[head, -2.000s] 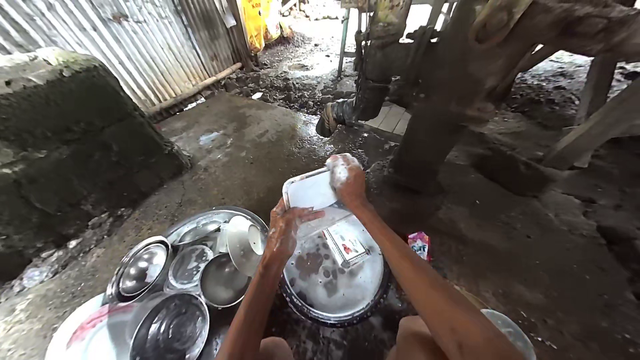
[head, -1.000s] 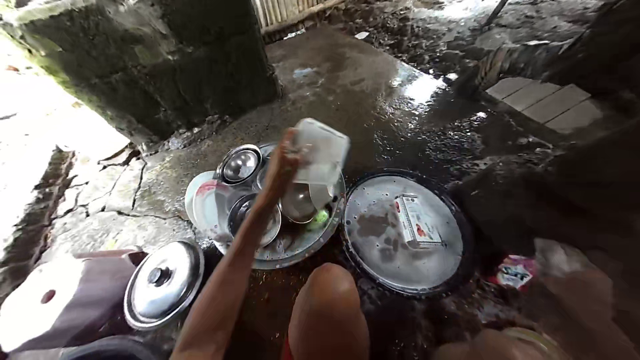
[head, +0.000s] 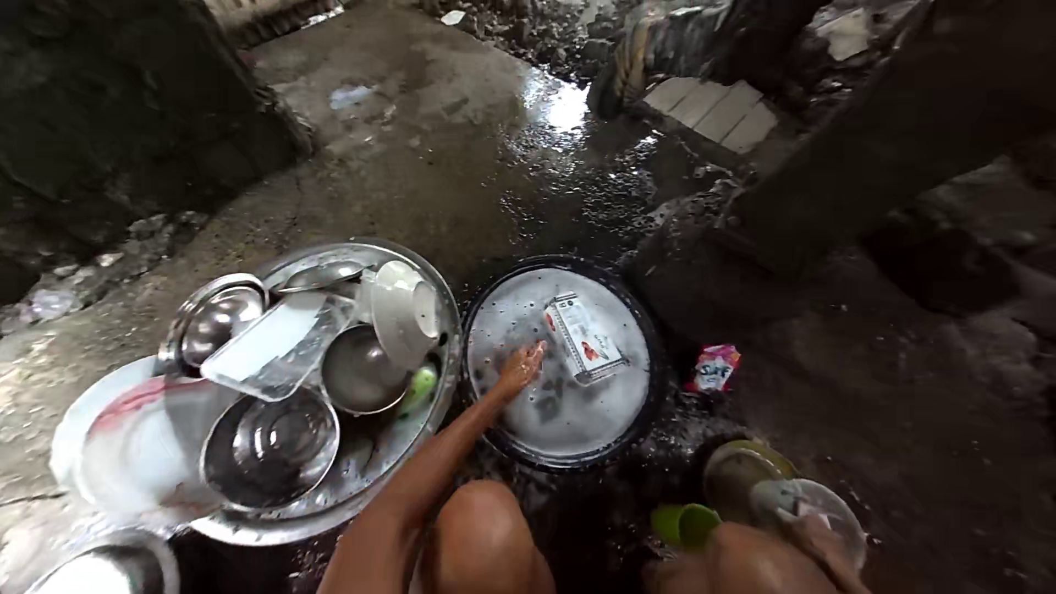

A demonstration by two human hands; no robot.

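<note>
My left hand (head: 522, 369) reaches over a round dark-rimmed basin of sudsy water (head: 511, 313), fingers apart, beside a white printed plastic container (head: 584, 340) lying in it. At the lower right, my right hand (head: 817, 532) is blurred at a clear round tub (head: 846, 516); its grip cannot be made out. Left of the sudsy basin is a large metal basin (head: 450, 330). It holds a clear rectangular plastic container (head: 276, 342), metal bowls (head: 272, 445), a pale plastic bowl (head: 400, 313) and a green item (head: 423, 381). White plates (head: 124, 437) lie at its left edge.
A pink detergent sachet (head: 714, 368) lies on the wet ground right of the sudsy basin. A green cup (head: 686, 525) and a yellowish round container (head: 747, 474) are near my right hand. A metal lid or pot (head: 115, 569) is at bottom left; a concrete block (head: 124, 124) stands upper left.
The clear rectangular container, in my left hand before, now lies among the bowls in the metal basin. My left hand has moved right, over the sudsy basin. The view has shifted.
</note>
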